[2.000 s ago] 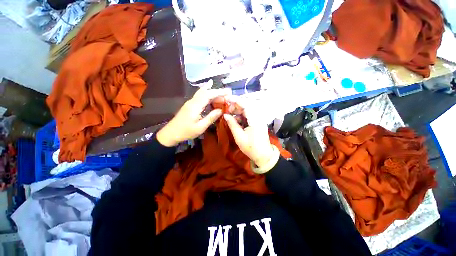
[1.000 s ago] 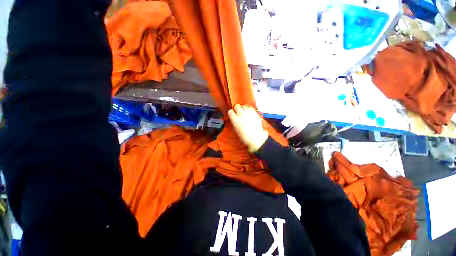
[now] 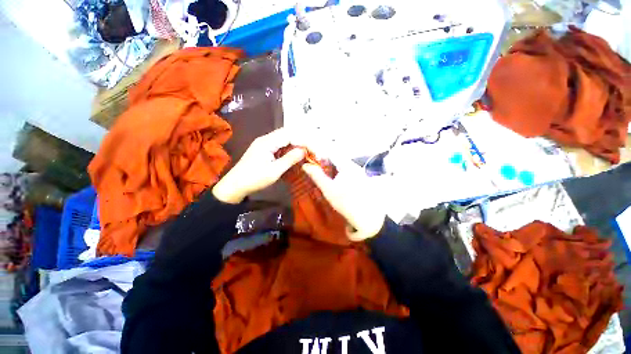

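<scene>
Rust-orange cloth (image 3: pixel 308 207) runs from between my hands down to my lap, where it spreads out. It has ribbed, gathered rows near my fingers. My left hand (image 3: pixel 259 168) pinches its upper edge from the left. My right hand (image 3: pixel 346 197) holds the same edge from the right, with the fingertips close together. Both hands are just in front of the white overlock machine (image 3: pixel 346 83). The needle area is washed out by glare and cannot be made out.
Orange pieces (image 3: pixel 156 155) are heaped on the dark brown surface (image 3: pixel 259 104) at left. Another orange heap (image 3: pixel 553 93) lies beyond the machine at right. A crumpled orange pile (image 3: pixel 546 283) is lower right. Pale lilac cloth (image 3: pixel 86 311) and a blue crate (image 3: pixel 79 221) are lower left.
My left arm, raised at the left one second ago, has come down. My left hand is now beside my right at the cloth edge. The long stretched-up length of cloth is lowered.
</scene>
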